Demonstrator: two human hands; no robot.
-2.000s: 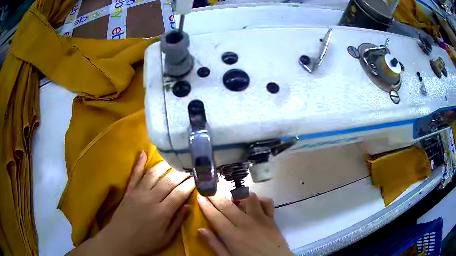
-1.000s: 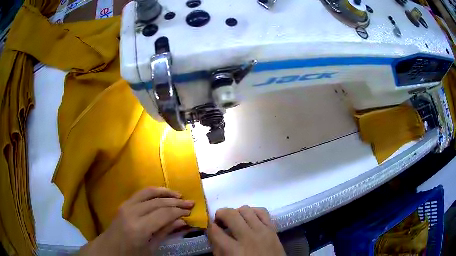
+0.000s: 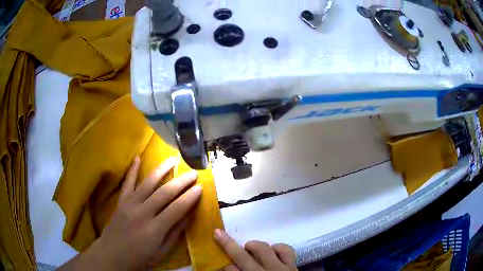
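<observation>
The mustard-yellow garment panel (image 3: pixel 98 159) lies on the white table left of and below the machine head, with a seam line across it. A narrow mustard strip edge (image 3: pixel 205 227) runs from the lit needle area towards me. The needle is hidden behind the shiny guard (image 3: pixel 186 124) of the white sewing machine (image 3: pixel 318 63). My left hand (image 3: pixel 151 211) lies flat on the panel, fingers spread, fingertips just below the guard. My right hand (image 3: pixel 257 256) is at the bottom edge, partly cut off, its index fingertip on the strip's right edge.
A pleated mustard bundle (image 3: pixel 15 132) hangs at the far left. A small mustard cloth piece (image 3: pixel 423 159) lies under the machine's right end. A blue plastic basket (image 3: pixel 456 241) with mustard cloth is at the lower right. A measuring-tape strip (image 3: pixel 365 227) edges the table.
The machine sits lower in view than one second ago. My left hand has moved up the panel towards the needle area, fingers now spread. My right index finger now extends onto the strip's edge.
</observation>
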